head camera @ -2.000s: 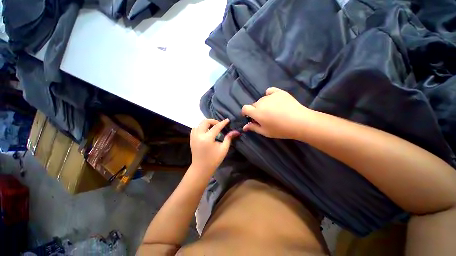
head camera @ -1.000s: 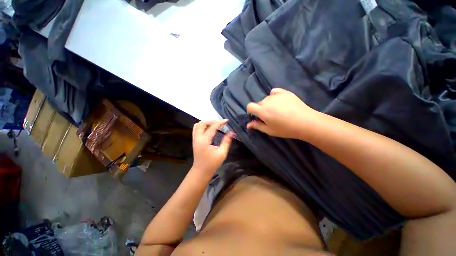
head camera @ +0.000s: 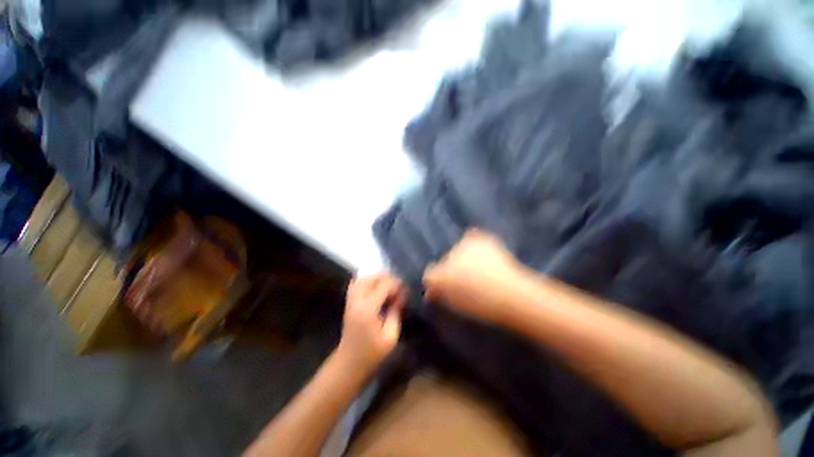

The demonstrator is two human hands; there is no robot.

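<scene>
A thick stack of dark grey garments [head camera: 535,170] lies over the near edge of the white table [head camera: 268,134] and hangs down in front of me. My left hand [head camera: 373,312] is at the stack's left front corner, fingers curled. My right hand [head camera: 469,275] is just right of it, its fingers closed at the garment's front edge. The view is blurred, and whether either hand pinches cloth or holds a tool cannot be made out.
More dark grey garments [head camera: 116,152] hang over the table's far left end. A grey heap [head camera: 312,31] lies along the far edge. Tan cartons [head camera: 71,268] and a brown wooden stool [head camera: 183,281] stand on the floor at left, below the table edge.
The view has tilted and blurred, and the hands sit lower in it. The left fingers, apart before, are now more curled. The right hand has turned knuckles up.
</scene>
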